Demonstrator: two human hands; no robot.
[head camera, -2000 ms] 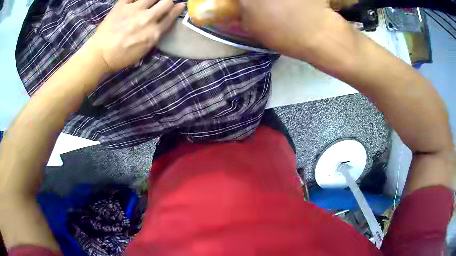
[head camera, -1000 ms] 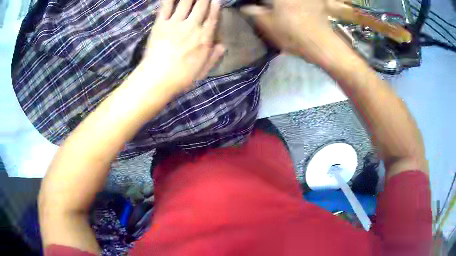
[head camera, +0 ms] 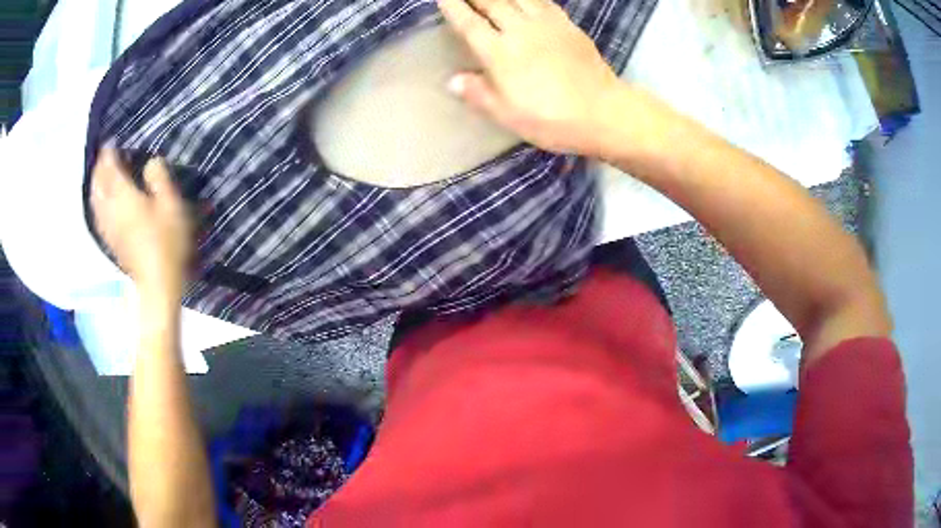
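Note:
The plaid garment (head camera: 371, 242), dark with thin white lines, is spread over a pale padded form. The bare pad (head camera: 397, 113) shows through an oval opening in the cloth. My right hand (head camera: 537, 77) lies flat with fingers spread, over the right part of the opening and its upper edge. My left hand (head camera: 142, 217) is blurred, at the garment's left edge, with thumb and fingers apart; whether it grips cloth I cannot tell. The iron is not clearly made out; part of a metal frame (head camera: 815, 26) shows at the top right.
The white table cover (head camera: 712, 103) extends right of the garment. A white disc (head camera: 764, 345) and a blue crate (head camera: 758, 413) are low on the right. Dark patterned cloth (head camera: 289, 480) lies in a blue container at the lower left. Speckled floor (head camera: 702, 263) shows below the table.
The iron left my right hand and was set at the right. My left hand moved from the opening to the garment's left edge. The opening now shows more widely. The whole view has shifted.

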